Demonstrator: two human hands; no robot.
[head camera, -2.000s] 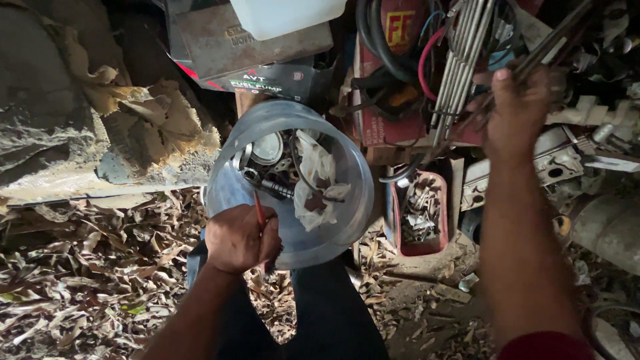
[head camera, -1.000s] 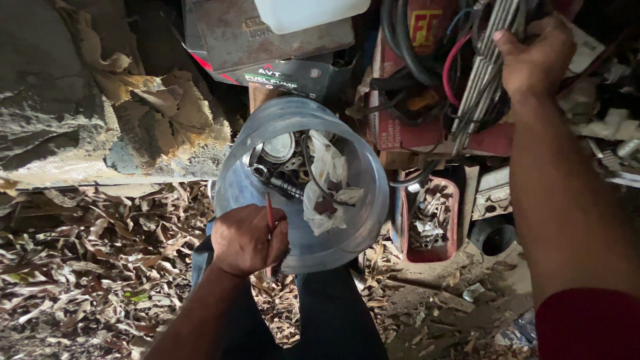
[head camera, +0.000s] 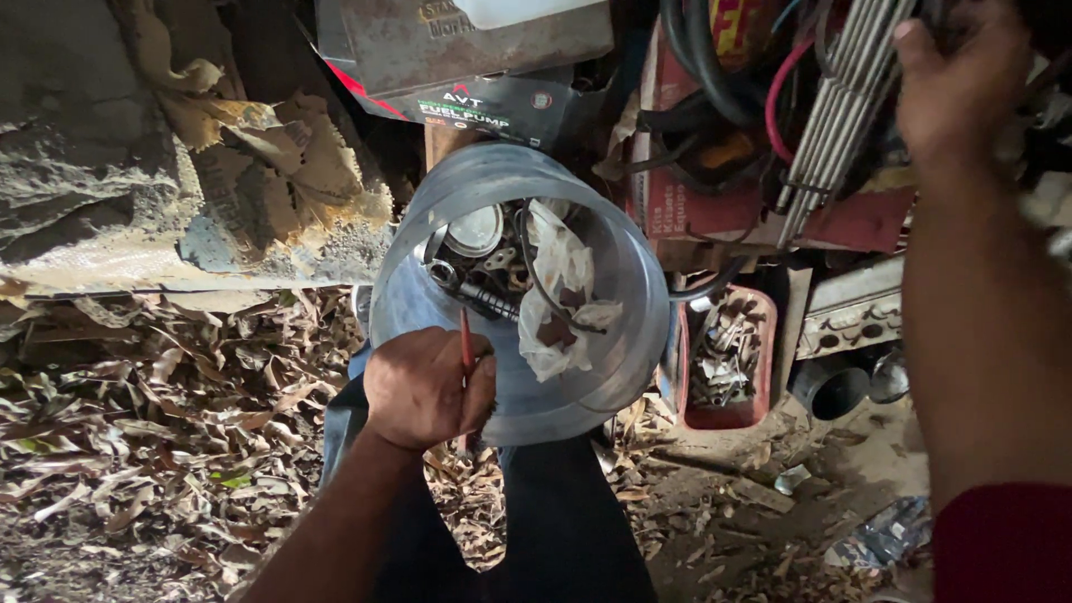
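Observation:
My left hand (head camera: 431, 387) is closed around a thin red pointed tool (head camera: 466, 335) at the near left rim of a translucent plastic bucket (head camera: 624, 377). Inside the bucket lie a round metal part (head camera: 476, 229), a coil spring (head camera: 488, 300), other metal parts and a crumpled white plastic bag (head camera: 553, 276), with a dark hose beside it. At the upper right my right hand (head camera: 963, 75) is beside a bundle of thin metal rods (head camera: 846, 117); its fingers are blurred and partly in shadow, so whether it holds anything is unclear.
Behind the bucket stands a fuel pump box (head camera: 469, 109). Black hoses (head camera: 712, 67) lie on a red box (head camera: 720, 201). A red tray (head camera: 764, 352) of small metal parts and a metal engine part (head camera: 854, 310) sit to the right. A rough ledge (head camera: 276, 268) is at left, above dry leaves.
My right hand had thin dark rods in it two seconds ago; it has moved up and right, and those rods are no longer plainly seen. My left hand stays at the bucket with the red tool.

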